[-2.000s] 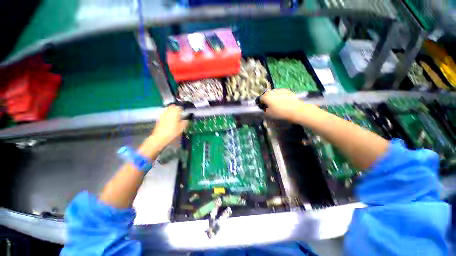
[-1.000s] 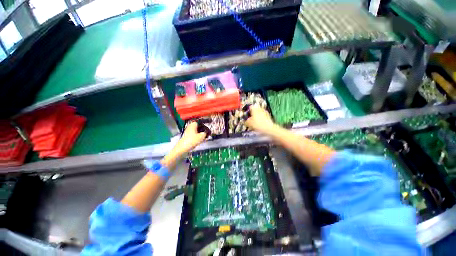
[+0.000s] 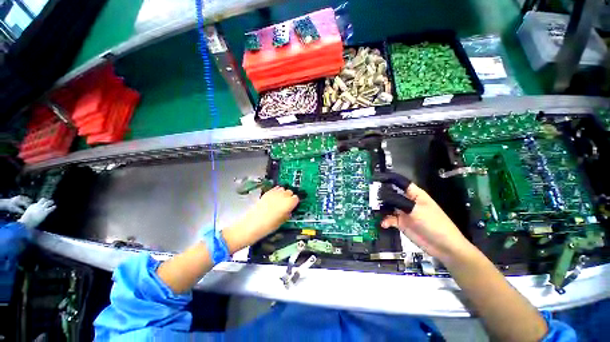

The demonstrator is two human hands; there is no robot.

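The green main circuit board (image 3: 304,175) lies in its black pallet in front of me, with rows of white and blue parts. My left hand (image 3: 277,204) is over the board's left part, fingers bent down onto it; what its fingertips hold is hidden. My right hand (image 3: 408,207), with black finger cots, is at the board's right edge and pinches a small pale component (image 3: 375,196). On the shelf are the bin of small metallic components (image 3: 289,101), the bin of beige block components (image 3: 358,80) and the bin of green terminal blocks (image 3: 430,70).
Stacked red foam trays (image 3: 294,61) carry small daughter boards. A second pallet with a green board (image 3: 522,174) is on the right. More red foam (image 3: 104,110) lies left on the shelf. Pallet latches (image 3: 294,257) stick out near the front rail. Another person's gloved hand (image 3: 37,212) is far left.
Both hands have come back from the shelf bins to the board. The right hand now has a pale component. The view has shifted, showing more of the right pallet and the other person's gloved hand.
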